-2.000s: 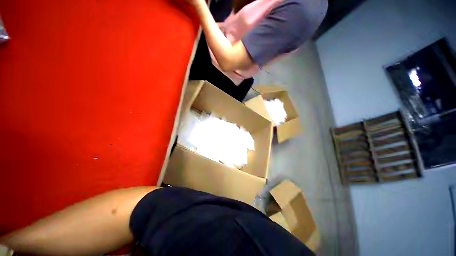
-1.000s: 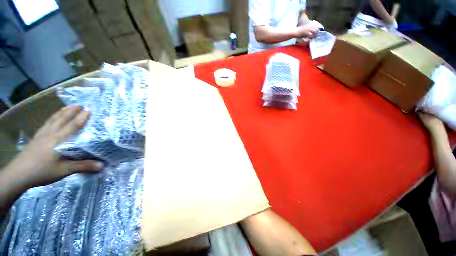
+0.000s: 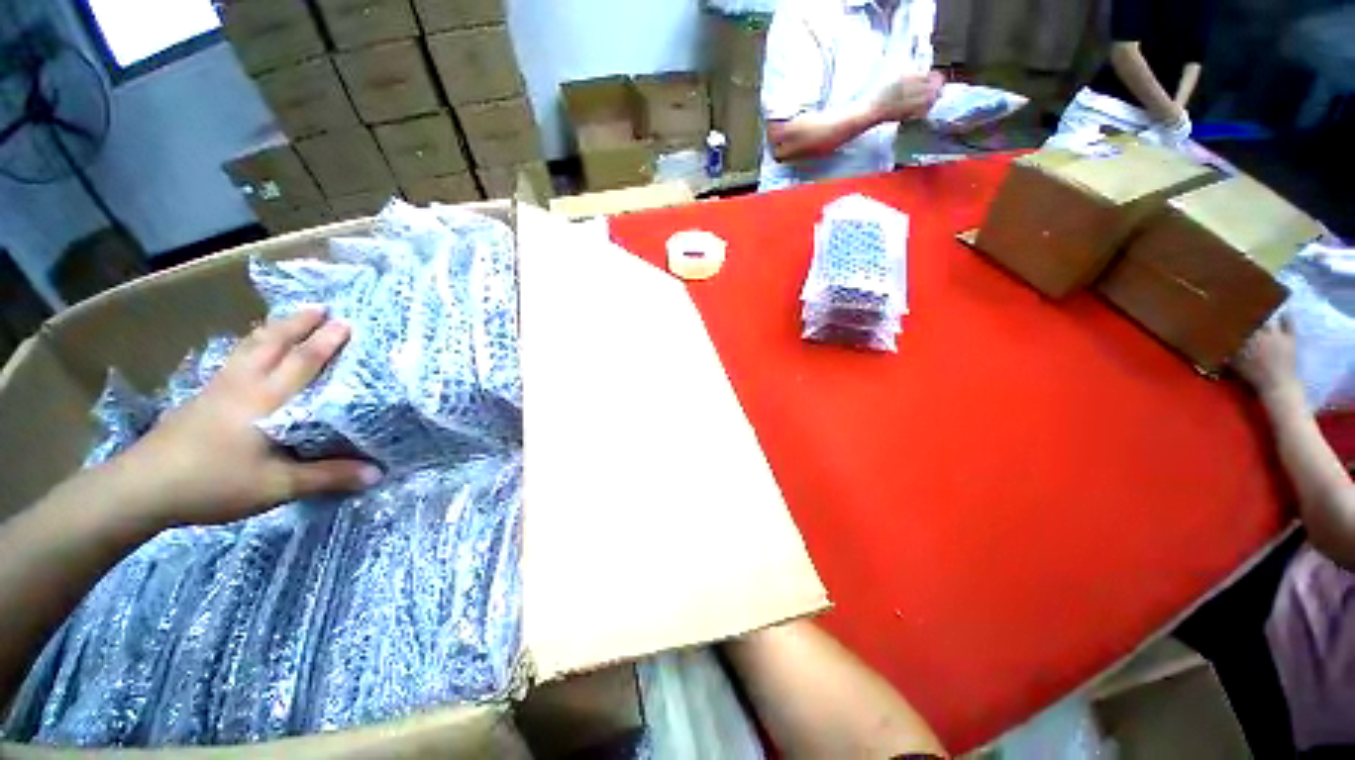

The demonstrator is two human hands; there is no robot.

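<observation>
The large open carton (image 3: 164, 282) at the left holds rows of upright bubble-bagged items (image 3: 401, 587). My left hand (image 3: 245, 423) is bare and reaches in from the left. Its fingers and thumb hold the near end of the back row of bubble-bagged items (image 3: 431, 327), which stand higher than the front row. The tan carton flap (image 3: 639, 460) leans over the red table's edge. My right forearm shows below the flap, and my right hand is hidden behind it. A stack of filled bags (image 3: 858, 275) lies on the red table cover (image 3: 951, 446).
A tape roll (image 3: 696, 254) lies near the flap. Two small cartons (image 3: 1196, 267) stand at the table's far right. One person (image 3: 840, 89) handles a bag across the table; another person's hand (image 3: 1268, 356) is at the right. Stacked cartons (image 3: 401, 104) and a fan stand behind.
The view has swung from the red table and floor cartons to the large carton. Since one second ago, my left hand has stayed on the back row, and the view has shifted slightly.
</observation>
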